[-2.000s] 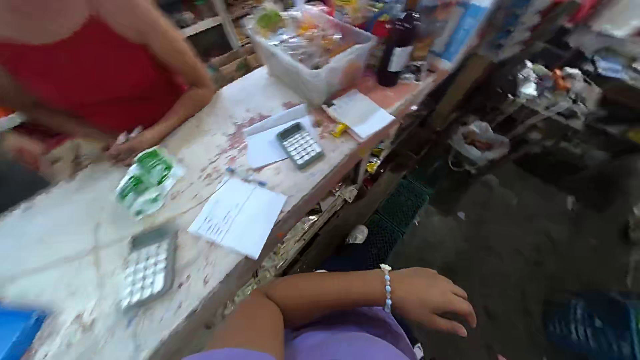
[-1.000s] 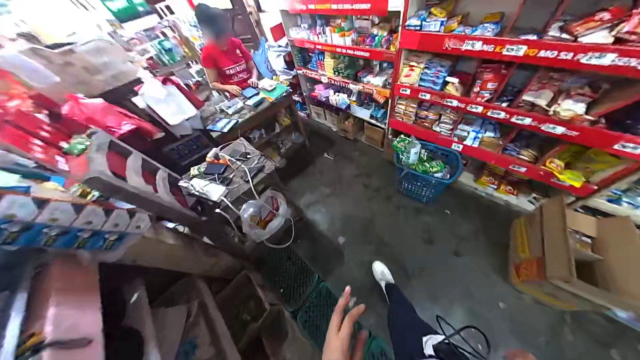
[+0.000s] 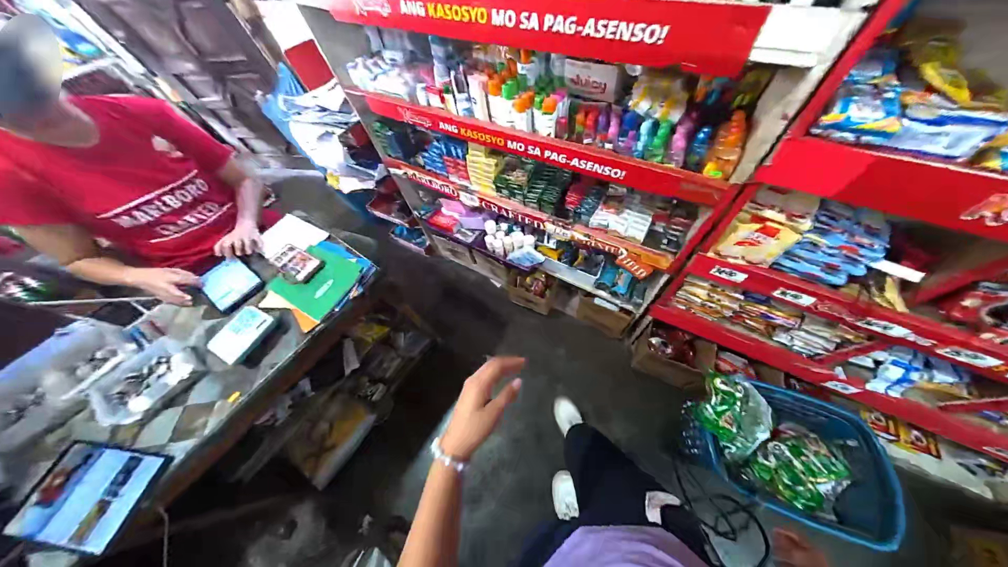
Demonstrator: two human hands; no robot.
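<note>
My left hand [image 3: 479, 405], with a beaded bracelet at the wrist, is held out over the dark floor. It holds nothing and its fingers are apart. Only part of my right hand [image 3: 795, 547] shows at the bottom edge, below the blue plastic basket [image 3: 886, 504]; whether it holds anything cannot be seen. Green plastic packs [image 3: 799, 468] lie in that basket. To the left of my left hand, past a gap, is a counter [image 3: 260, 378] with a tablet [image 3: 90, 496], a green folder [image 3: 327, 283] and a calculator-like device [image 3: 240, 335].
A person in a red shirt [image 3: 150, 189] sits behind the counter, hands by a light-screened device [image 3: 230, 283]. Red-edged shelves [image 3: 693, 185] with bottles and packets line the far side and right. Cardboard boxes [image 3: 602, 315] stand under them. Black cables [image 3: 728, 512] lie beside the basket.
The view has swung strongly and moved closer to the shelves and the person in red. My left forearm now reaches further into view; the basket is nearer, at the lower right.
</note>
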